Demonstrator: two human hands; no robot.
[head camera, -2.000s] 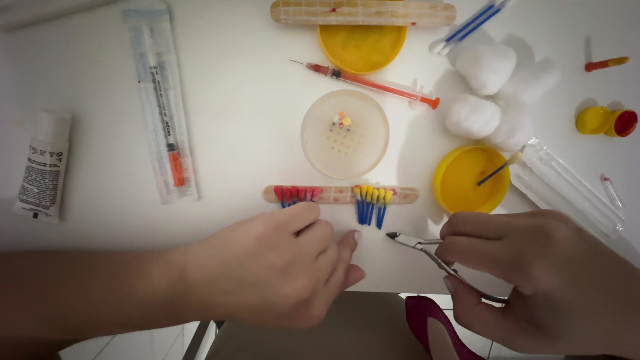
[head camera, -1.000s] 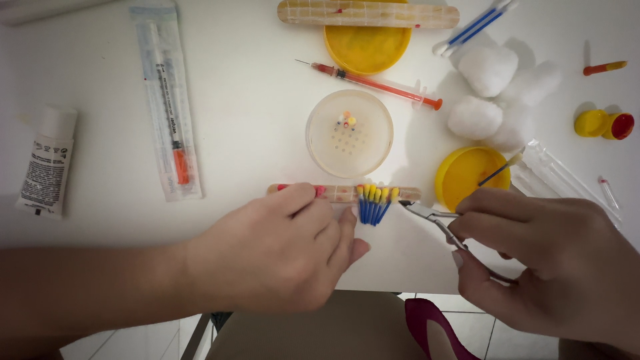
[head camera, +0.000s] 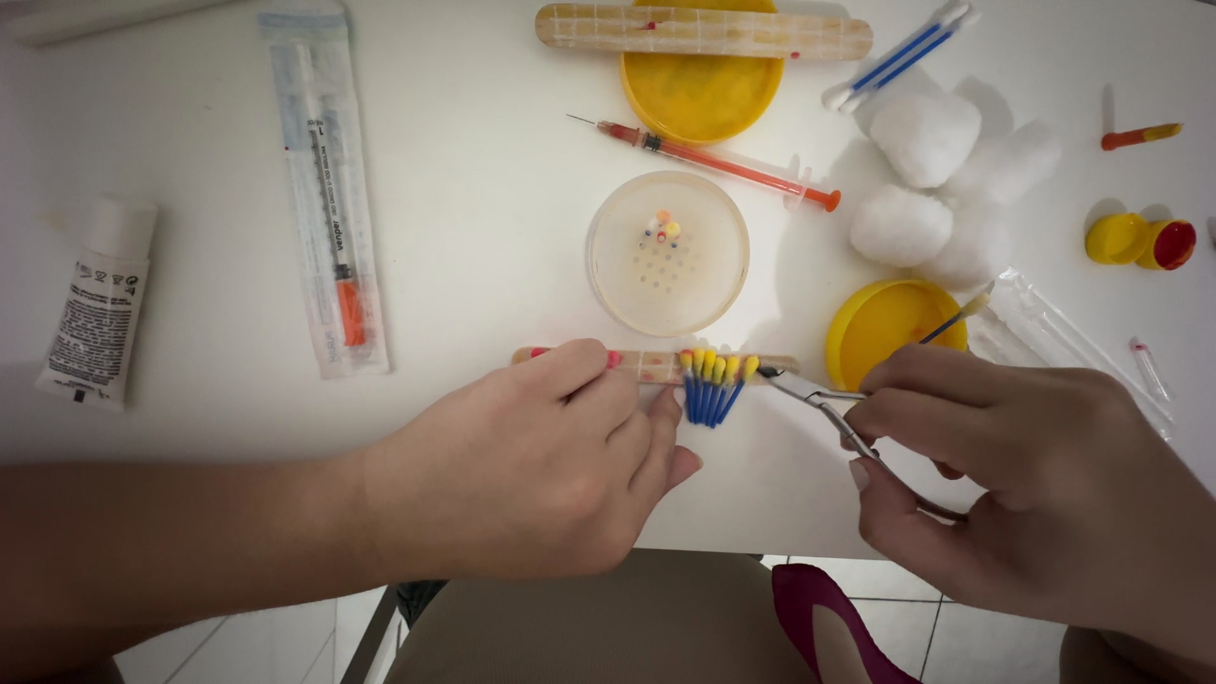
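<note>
My left hand rests over the left part of a wooden stick with white grid lines, hiding most of the red swab tips there; whether it grips anything is hidden. Several short blue swab pieces with yellow tips lie fanned across the stick, just right of my left fingers. My right hand holds a pair of metal nippers. Their dark tip lies at the stick's right end, close to the rightmost yellow swab. A round translucent dish with small coloured dots stands just above the stick.
A second gridded stick lies over a yellow lid. Around are an orange syringe with an exposed needle, cotton balls, blue swabs, a yellow dish, a wrapped syringe, a white tube and small paint pots.
The nippers in my right hand have moved up from below the stick to its right end. The yellow-tipped swabs have shifted into a fan. My left hand now covers more of the red tips.
</note>
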